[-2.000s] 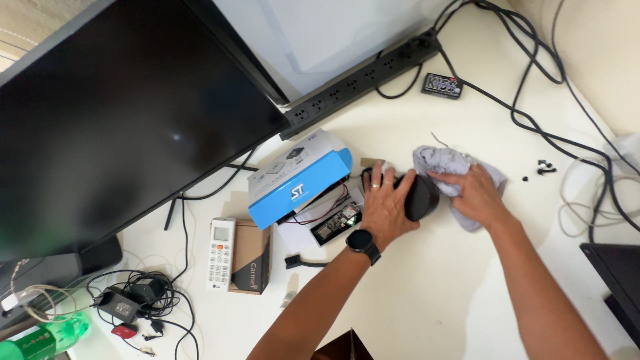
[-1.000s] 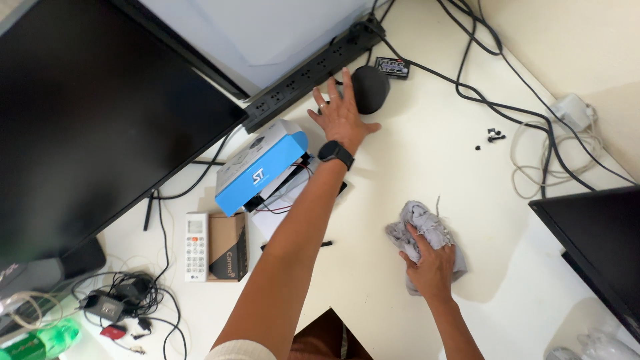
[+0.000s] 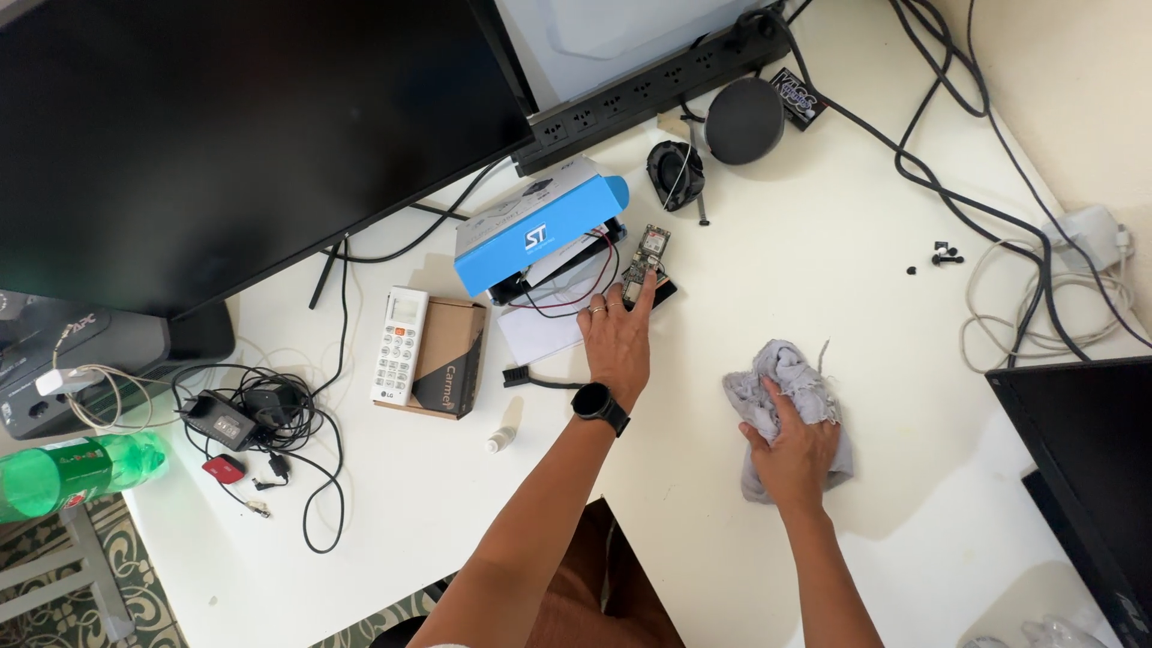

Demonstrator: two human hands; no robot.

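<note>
My left hand (image 3: 619, 335), with a black watch on its wrist, touches a small circuit board (image 3: 650, 255) with its fingertips. Whether it grips the board is unclear. Beneath my right hand (image 3: 792, 450) lies a crumpled grey cloth (image 3: 783, 364), pressed on the white desk by the fingers. Left of the board, a blue and white box (image 3: 544, 225) lies tilted, with red and black wires by it. A round black disc-shaped device (image 3: 744, 121) and an open black housing (image 3: 675, 173) lie beyond the board. A black brush (image 3: 517, 375) lies near my left wrist.
A power strip (image 3: 643, 90) runs along the back beside a monitor (image 3: 252, 135). A white remote control (image 3: 401, 342) rests on a brown box (image 3: 459, 351). Tangled black cables (image 3: 270, 405), a green bottle (image 3: 72, 477), small black parts (image 3: 945, 255) and a dark screen (image 3: 1080, 450) surround the work area.
My left hand has come back from the round black device to the circuit board. My right hand moved nearer me with the cloth earlier and still rests on it.
</note>
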